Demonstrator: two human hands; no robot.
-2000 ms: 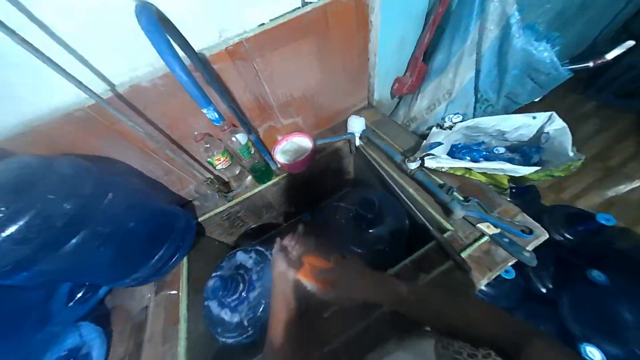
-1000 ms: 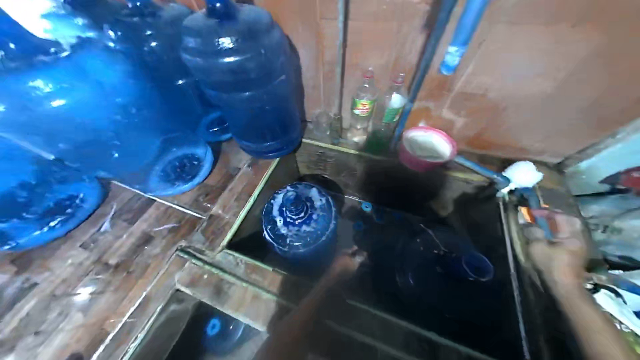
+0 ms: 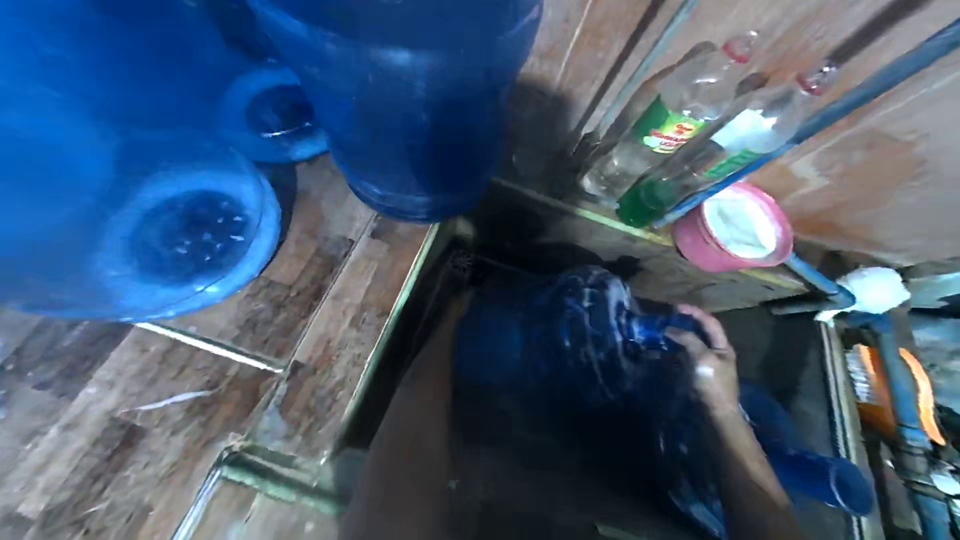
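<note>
In the sunken tiled basin a large blue plastic water jug lies on its side, its neck pointing right. My right hand is closed around the neck, with a white fleck of foam on the back of the hand. My left arm reaches down along the jug's base at the left; the left hand is hidden in shadow near that end, so its grip cannot be seen. Another blue jug lies beside my right forearm, with its open mouth toward the lower right.
Large blue jugs stand on the tiled ledge at upper left. Two clear plastic bottles and a pink tub of white stuff line the back rim. Blue pipes, white foam and an orange-backed brush are at the right.
The jug that stood upright in the basin is now on its side. My right hand has moved from the right rim, where it touched the orange item, to the jug's neck. The view has shifted.
</note>
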